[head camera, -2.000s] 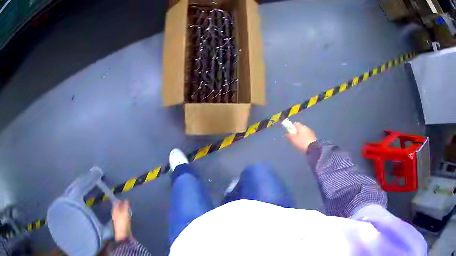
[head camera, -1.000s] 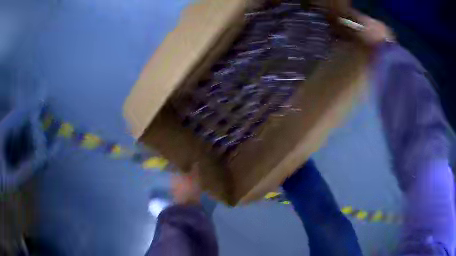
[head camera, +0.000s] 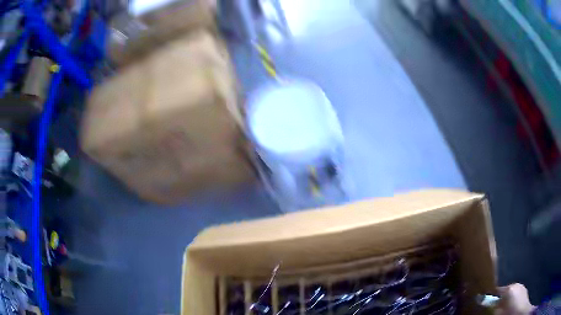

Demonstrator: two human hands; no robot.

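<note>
An open brown carton [head camera: 344,218] is close in front of me at the bottom of the view, cut off by the lower edge. Dark items with shiny thin strands [head camera: 363,298] lie between dividers inside it. My right hand [head camera: 515,300] is at the carton's right side, partly cut off, with a small pale object [head camera: 488,299] at its fingers against the carton. My left hand is not in view.
A white-topped round stool [head camera: 289,120] stands ahead on the grey floor. A large closed carton [head camera: 166,117] is to its left, blurred. Blue racking [head camera: 42,178] holds small goods at the far left. A green-topped line [head camera: 523,49] runs along the right.
The view has turned from the floor by my feet to the racking, stool and closed carton. The open carton now sits lower in view. My left hand has gone out of view.
</note>
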